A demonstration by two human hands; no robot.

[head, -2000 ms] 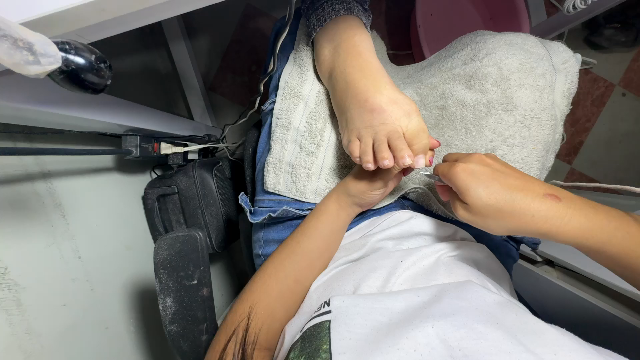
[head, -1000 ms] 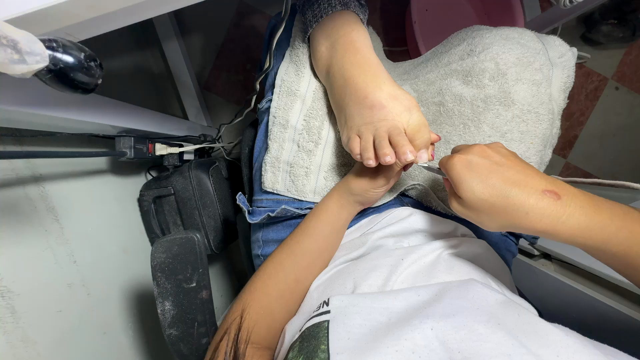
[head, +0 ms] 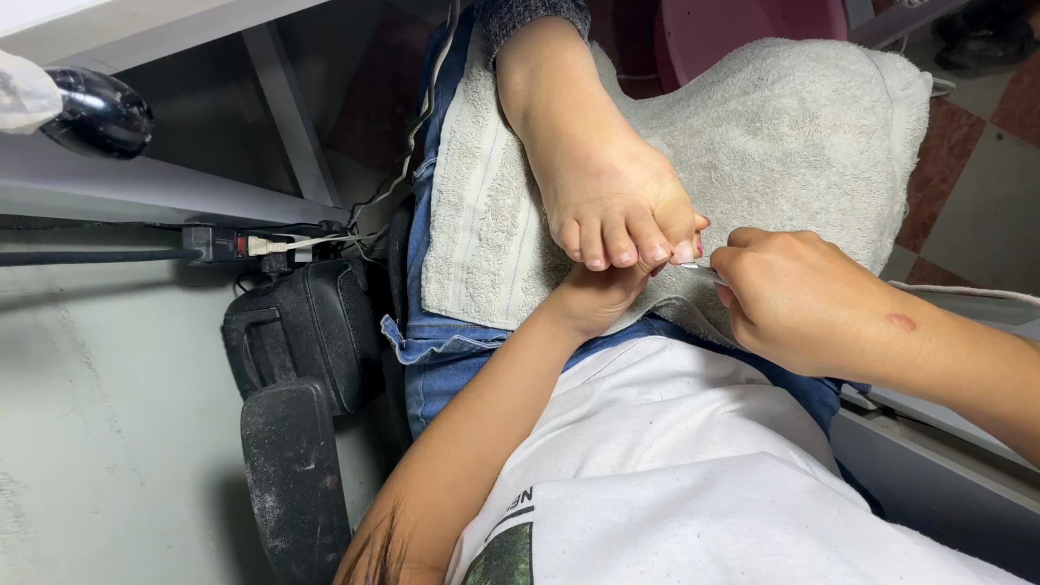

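Note:
Another person's bare foot point(head: 605, 179) rests on a grey terry towel point(head: 780, 138) laid over my lap, its toes pointing toward me. Beneath the toes, my left hand point(head: 605, 294) holds the foot at the big-toe side; red-painted fingertips show beside the big toe point(head: 682, 250). On the right, my right hand point(head: 784, 296) is closed around a slim metal tool point(head: 705, 273), whose tip meets the edge of the big toenail. The tool's exact kind cannot be told, as my fingers hide most of it.
A black armrest point(head: 296, 479) and a black padded case point(head: 305, 333) stand at the left, below a power strip point(head: 215, 244) with cables. A pink basin point(head: 747, 36) lies beyond the towel. White furniture frames the upper left, with a glossy black rounded object point(head: 97, 112) near it.
My right hand has shifted and turned slightly beside the big toe, with the tool still in it. The foot and my left hand have stayed nearly in place.

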